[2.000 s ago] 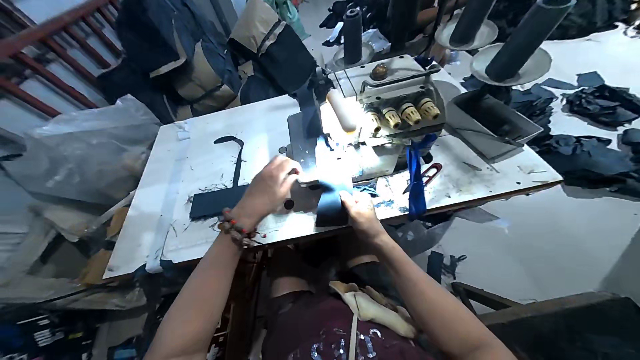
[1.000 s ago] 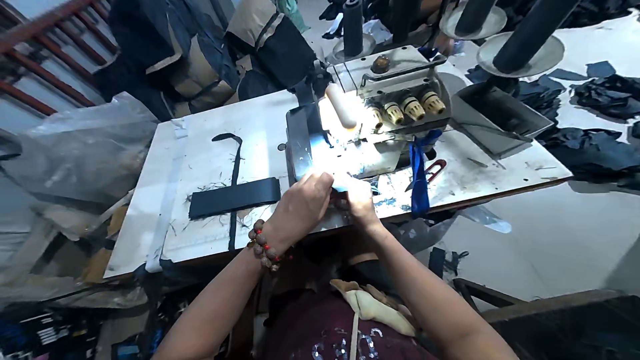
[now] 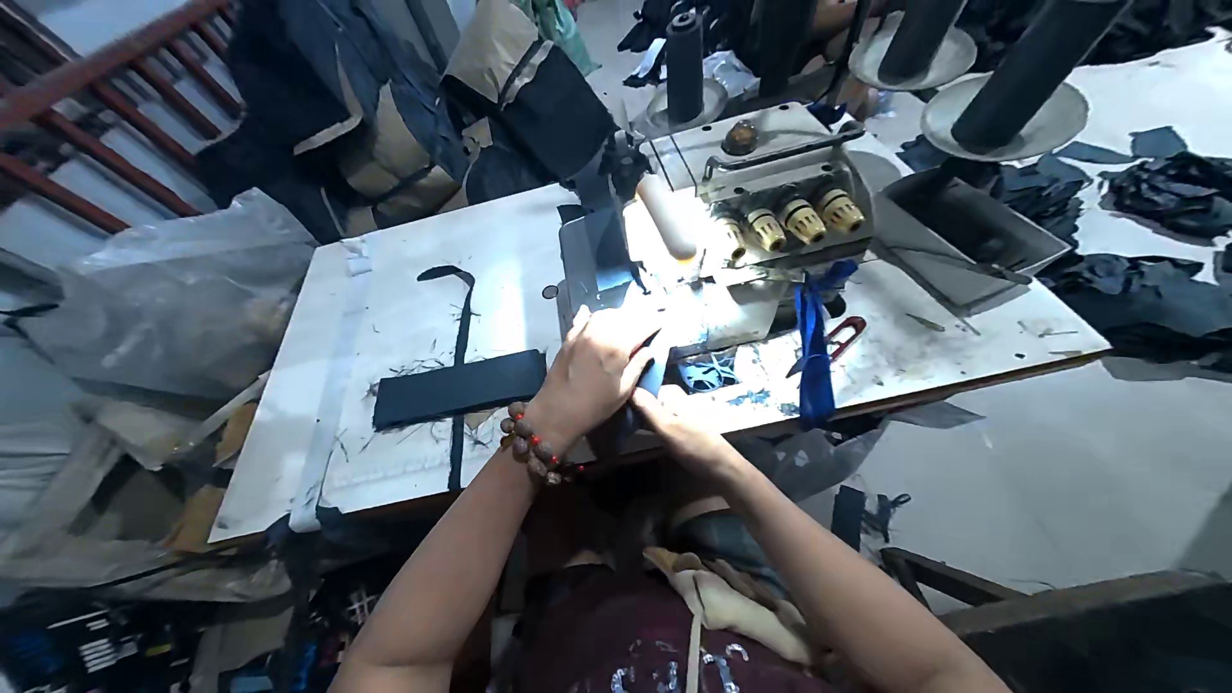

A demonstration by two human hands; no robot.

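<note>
My left hand [image 3: 597, 371], with a bead bracelet at the wrist, and my right hand [image 3: 679, 423] meet at the front of an overlock-type sewing machine [image 3: 789, 202]. Between them both hold a dark fabric piece [image 3: 652, 373], partly hidden by the fingers. The needle area just beyond is washed out by the lamp light. Left of my left hand lies a dark folded fabric strip [image 3: 460, 388] across a thin black strap [image 3: 464, 327]. Blue ribbon [image 3: 815, 356] hangs at the machine's right, beside red-handled thread snips [image 3: 846, 337].
Dark thread cones [image 3: 685, 67] stand on plates behind the machine. A grey metal tray [image 3: 972, 241] sits right of it, with dark fabric scraps [image 3: 1169, 197] beyond. Stacked garment pieces [image 3: 529, 106] lie behind the white table [image 3: 385, 289], and a clear plastic bag [image 3: 183, 279] at its left.
Two seconds ago my hands were farther apart, with a flat dark piece by the right hand; now they are together at the machine's front. The left hand has moved right.
</note>
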